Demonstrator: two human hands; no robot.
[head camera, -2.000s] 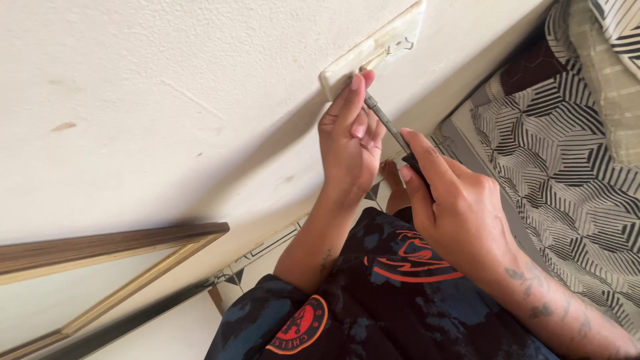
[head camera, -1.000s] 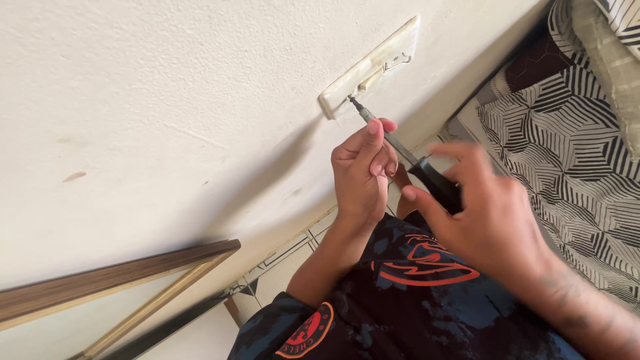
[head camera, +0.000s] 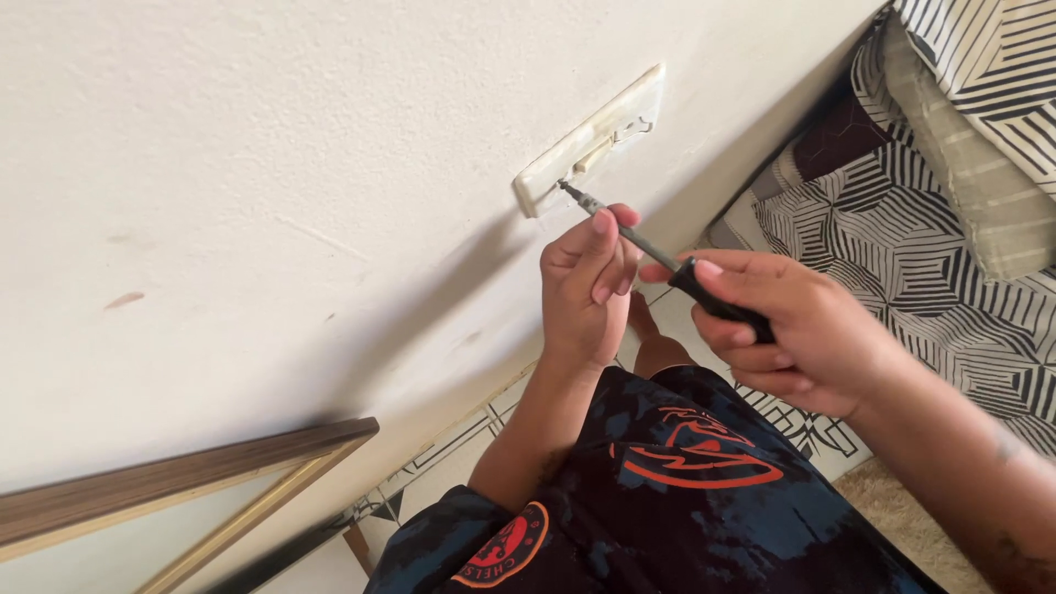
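A white electrical switch and socket plate (head camera: 594, 136) sits on the wall, tilted in the view. A screwdriver (head camera: 648, 246) with a black handle and a metal shaft reaches from the lower right to the near end of the plate, its tip at a screw spot there; the screw itself is too small to make out. My right hand (head camera: 784, 330) grips the black handle. Around the shaft, close behind the tip, my left hand (head camera: 590, 276) has its thumb and fingertips closed, the other fingers curled.
The pale wall (head camera: 247, 206) fills the left and top. A wood-framed mirror or panel (head camera: 190, 470) leans at the lower left. Black-and-white patterned fabric (head camera: 916, 231) covers a bed or sofa at right. Below are patterned floor tiles (head camera: 450, 450) and a beige rug (head camera: 895, 511).
My left hand was up at the plate two seconds ago and is now further back along the shaft. My right hand has shifted its grip on the handle.
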